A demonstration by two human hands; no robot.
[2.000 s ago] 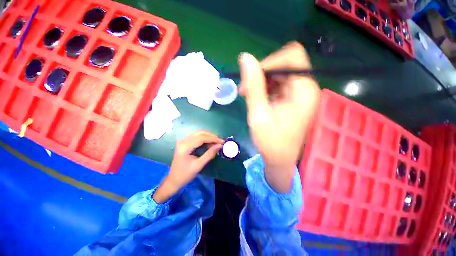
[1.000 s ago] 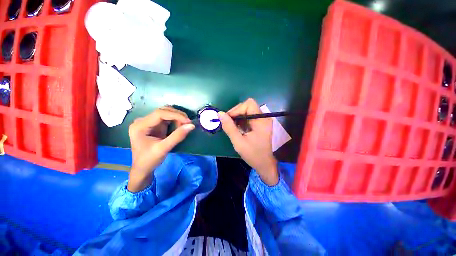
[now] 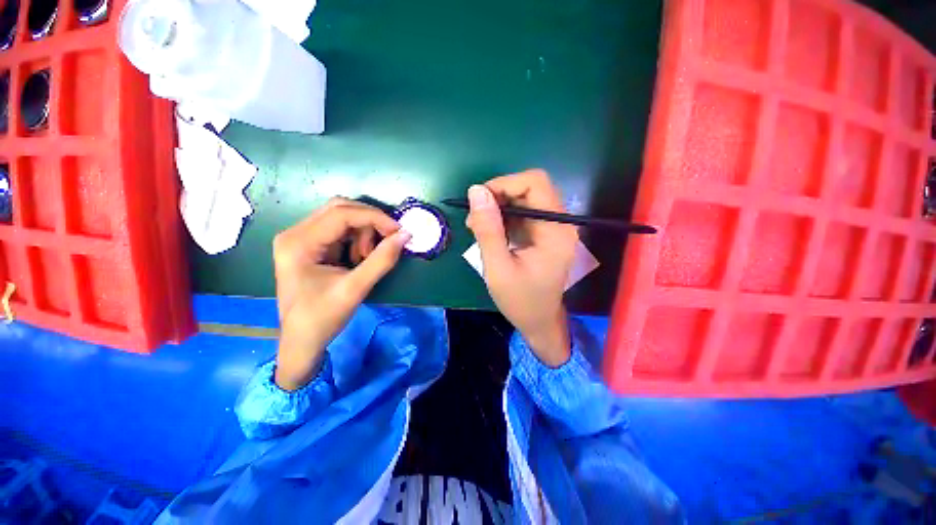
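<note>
A small round watch head [image 3: 425,230] with a white face and dark rim is pinched between the thumb and fingers of my left hand [image 3: 334,261], low over the green bench. My right hand [image 3: 523,256] holds a thin black brush or tweezers [image 3: 575,217] like a pen. Its left tip is just right of the watch head and apart from it. A small white paper square [image 3: 583,269] lies under and beside my right hand, partly hidden by it.
A red foam tray [image 3: 113,174] on the left holds dark round pieces at its far side. Another foam tray [image 3: 667,133] stands on the right with many empty pockets. A translucent white bottle [image 3: 272,82] and crumpled wipes [image 3: 213,195] are beside the left tray.
The black tool has moved from over the white face to its right. My left fingers have moved onto the watch head's edge. The view has shifted slightly, showing the bottle more clearly.
</note>
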